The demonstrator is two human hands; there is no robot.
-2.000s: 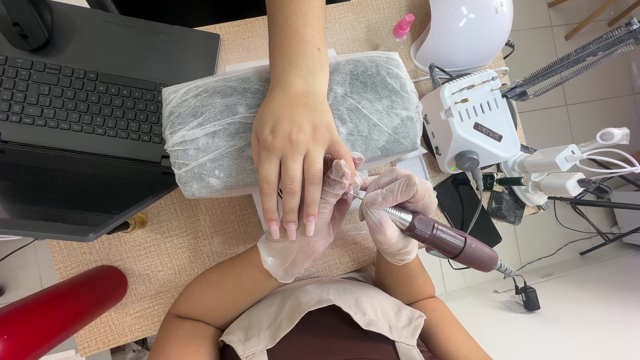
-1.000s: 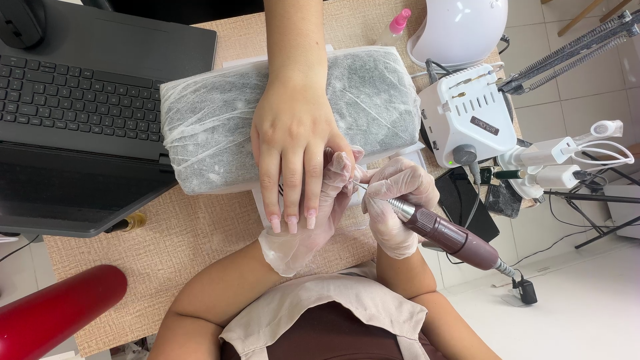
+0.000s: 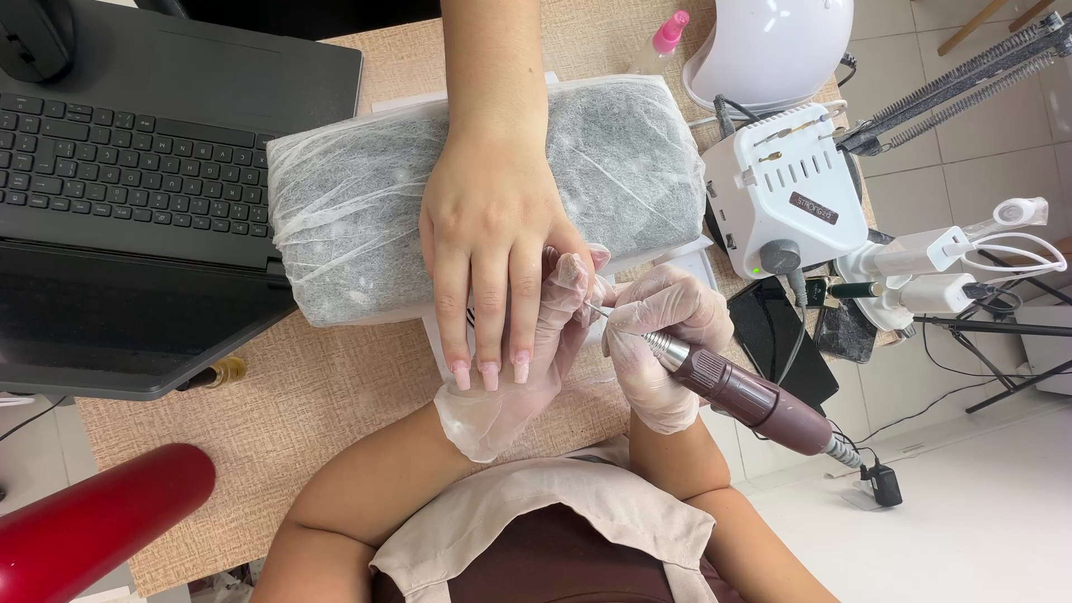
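Another person's hand (image 3: pixel 494 209) lies palm down across a covered hand rest (image 3: pixel 360 209), its pink nails pointing toward me. My left hand (image 3: pixel 544 335), in a translucent glove, is partly under that hand and grips its thumb; the thumb's tip is mostly hidden by my fingers. In my gloved right hand (image 3: pixel 666 335) is a maroon electric nail drill (image 3: pixel 745 398), held like a pen. Its thin bit reaches the thumb area between my hands; whether it touches the nail I cannot tell.
On the left are an open laptop (image 3: pixel 159 84), a mouse (image 3: pixel 33 42) and a red curved object (image 3: pixel 109 519). Right of the rest stand the white drill control unit (image 3: pixel 787 193), a domed white nail lamp (image 3: pixel 775 50), a pink-topped bottle (image 3: pixel 666 42), a dark phone (image 3: pixel 779 335) and plugged chargers (image 3: pixel 921 268).
Both my hands keep about the same place and hold. The drill has tilted slightly, its rear end a little nearer to me than two seconds ago.
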